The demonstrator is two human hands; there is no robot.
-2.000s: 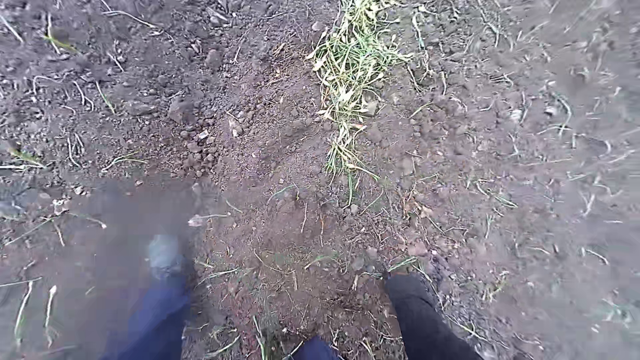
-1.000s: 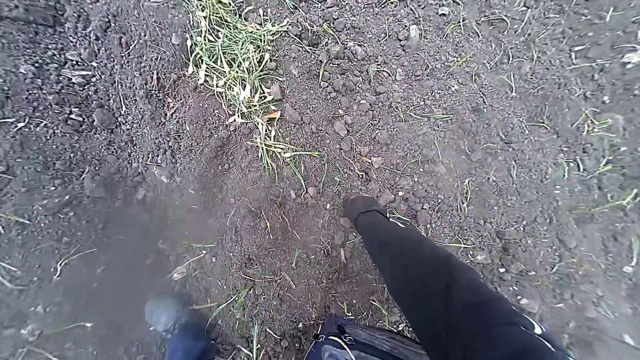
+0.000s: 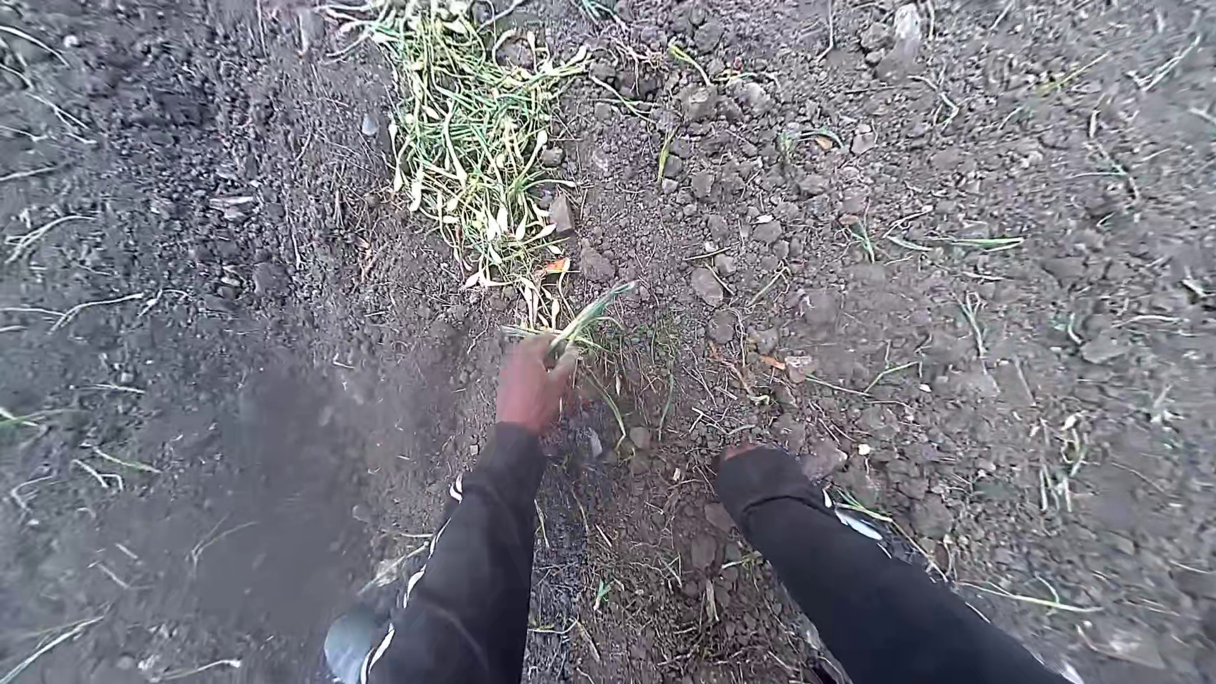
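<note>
My left hand [image 3: 534, 382] is closed around a small bunch of green seedlings [image 3: 591, 318], which look like onion sets or garlic shoots, low over the soil. Just above it lies the lower end of a long heap of similar green and pale plants [image 3: 484, 161]. To the right, my right hand [image 3: 739, 450] is almost wholly hidden by its dark sleeve and the soil; only a bit of skin shows at the cuff. Whether it holds anything cannot be seen.
Loose, cloddy soil [image 3: 950, 313] with scattered stalks and roots spreads all around. Several small stones lie right of the heap. The rounded tip of a shoe [image 3: 350, 646] shows at the bottom, left of my left sleeve.
My left hand has come into view with green plants in it, below the heap. The dark right sleeve remains at the soil. The view has shifted.
</note>
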